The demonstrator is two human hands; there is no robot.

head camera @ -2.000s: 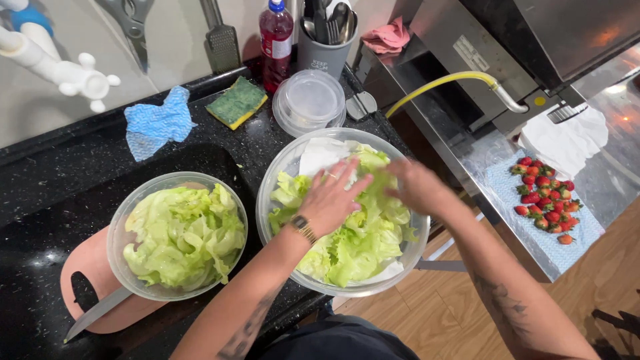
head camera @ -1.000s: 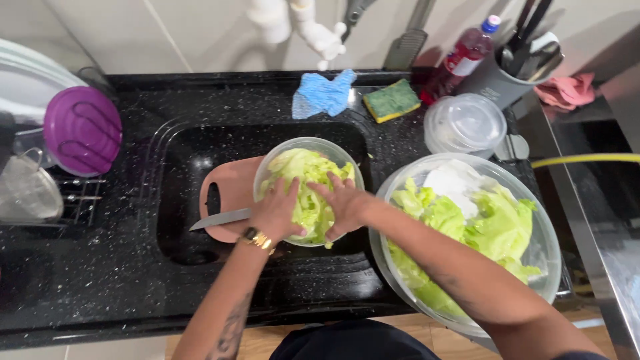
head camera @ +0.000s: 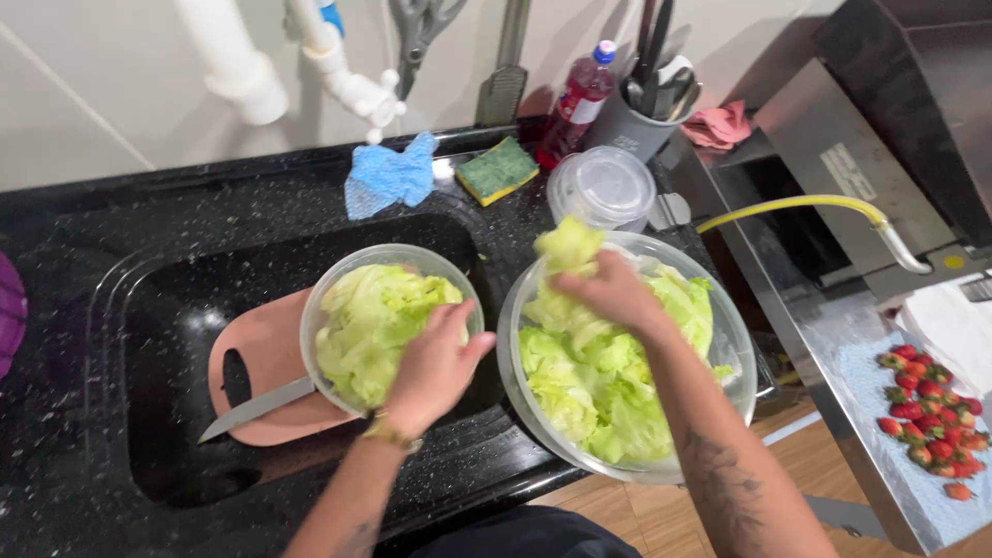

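Observation:
My left hand point(head camera: 438, 364) rests at the right rim of a smaller clear plastic bowl point(head camera: 313, 310) of torn lettuce point(head camera: 372, 325); whether its fingers grip anything is unclear. My right hand point(head camera: 612, 291) holds a lettuce piece point(head camera: 570, 240) over the back left part of a larger clear plastic bowl point(head camera: 740, 372), also full of lettuce leaves point(head camera: 597, 387). The smaller bowl stands over the sink, partly on a pink cutting board point(head camera: 271, 341). A knife point(head camera: 260, 408) lies on that board, its handle end hidden by the bowl.
Behind the bowls are a blue cloth point(head camera: 391, 174), a sponge point(head camera: 497, 170), lidded plastic containers point(head camera: 604, 186), a red liquid bottle point(head camera: 577, 105) and a grey utensil holder point(head camera: 632, 128). Strawberries point(head camera: 930, 411) lie on a blue cloth at right. White taps point(head camera: 360, 89) jut from the wall.
Both hands were in the smaller bowl one second ago. My right hand has moved to the larger bowl and taken hold of lettuce. More lettuce now covers the white paper or cloth in that bowl.

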